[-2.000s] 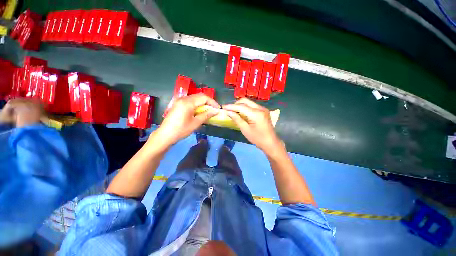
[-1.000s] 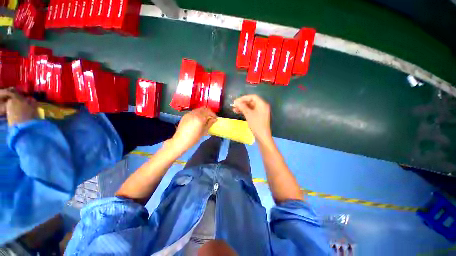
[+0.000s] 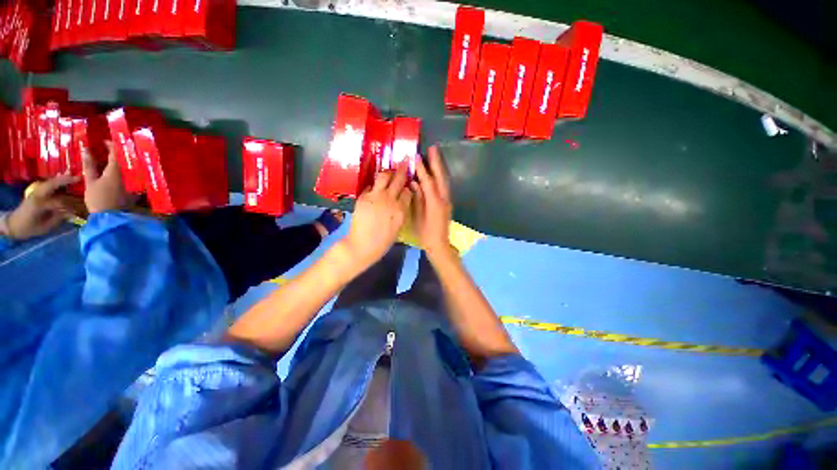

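Note:
My left hand (image 3: 378, 213) and my right hand (image 3: 431, 197) are close together at the front edge of the green table. Their fingertips are at the near end of the right-hand red carton (image 3: 404, 145) in a small leaning group. The yellow sticker sheet (image 3: 464, 237) shows under and beside my right hand, its left part hidden by the hands. My left hand appears to hold the sheet, though its grip is partly covered. Any sticker at the fingertips is too small to tell. The other cartons of the group (image 3: 347, 151) stand just left of my fingers.
Several red cartons (image 3: 520, 87) stand at the table's white back edge (image 3: 661, 72). A single carton (image 3: 268, 176) and longer rows (image 3: 188, 170) stand left. Another person's hands (image 3: 103, 184) are at the far left. A white scrap (image 3: 773, 126) lies right; a blue crate (image 3: 808, 363) is on the floor.
My right hand has come from beside the cartons to the carton's near end, next to my left hand. The yellow sheet is now mostly covered. The other person's hands have moved towards the cartons.

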